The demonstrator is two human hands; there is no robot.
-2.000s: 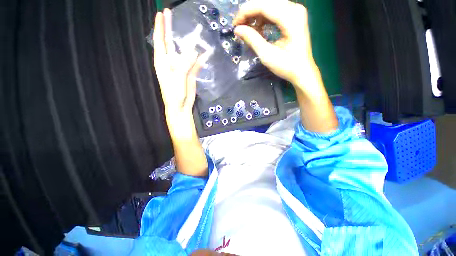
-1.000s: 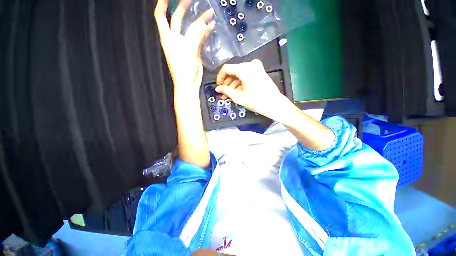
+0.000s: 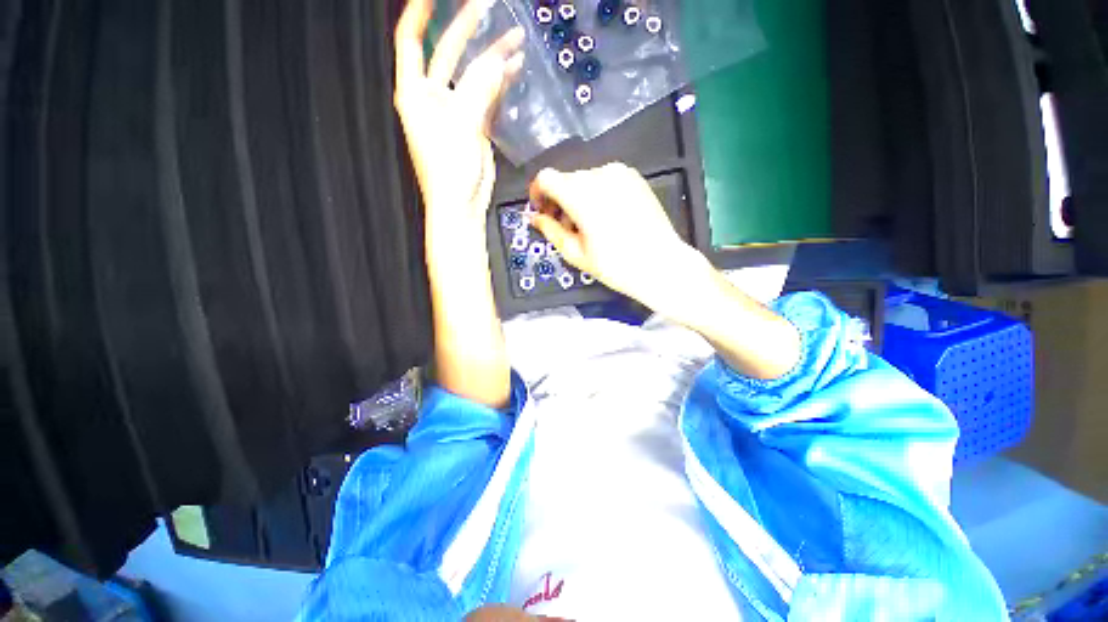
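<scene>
A clear plastic bag (image 3: 644,75) with several dark and pale-ringed parts (image 3: 584,44) showing through lies at the top, cut off by the frame edge. My left hand (image 3: 452,116) holds the bag's left side, fingers spread around its edge. The black tray (image 3: 501,294) is below it, with several ringed parts (image 3: 537,250) in its near recess. My right hand (image 3: 608,231) is over the tray, thumb and index fingertips close together at its left part. Whether a part is between those fingertips cannot be told. The hand hides the tray's right part.
A green mat (image 3: 766,134) is right of the tray. Black ribbed covers (image 3: 207,219) fill the left side, and more stand at the right. A blue perforated basket (image 3: 982,383) is at the lower right. A crumpled clear bag (image 3: 386,407) and a black panel (image 3: 249,529) are at the lower left.
My right hand has moved from the bag down to the tray, then shifted only slightly. My left hand and the bag have shifted, uncovering more green mat.
</scene>
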